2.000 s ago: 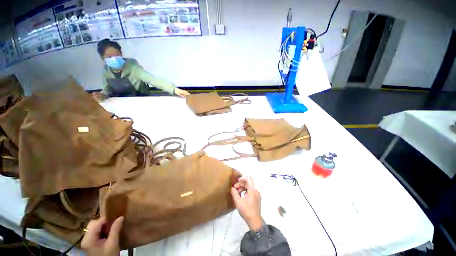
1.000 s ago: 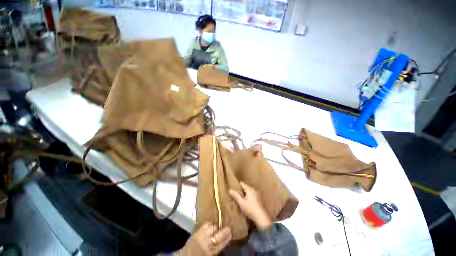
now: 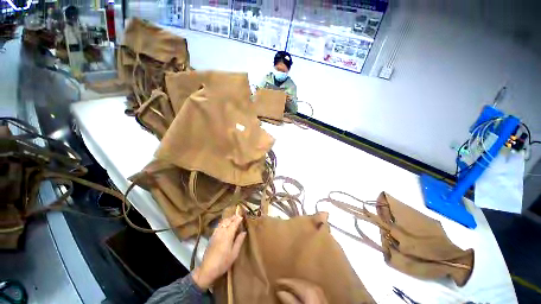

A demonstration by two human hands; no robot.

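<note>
A brown bag (image 3: 296, 249) lies at the front edge of the white table, its wide panel up and its lower part cut off by the picture's edge. My left hand (image 3: 222, 249) grips the bag's upper left edge, where a bit of gold-yellow zip shows by the fingertips. My right hand (image 3: 301, 292) lies on the lower panel, blurred and cut off at the bottom edge; its fingertips are unclear.
Piled brown bags (image 3: 213, 130) with looped straps stand beyond my left hand. Another bag (image 3: 421, 237) and dark snips (image 3: 403, 295) lie right. A blue stand (image 3: 474, 172) is at the far right edge. A masked person (image 3: 280, 83) sits opposite, holding a bag. Black-handled scissors (image 3: 13, 291) lie lower left.
The view has swung left. The bag has turned from lying lengthwise to pointing away from me. My left hand is now at its far left edge, my right hand lower on the panel.
</note>
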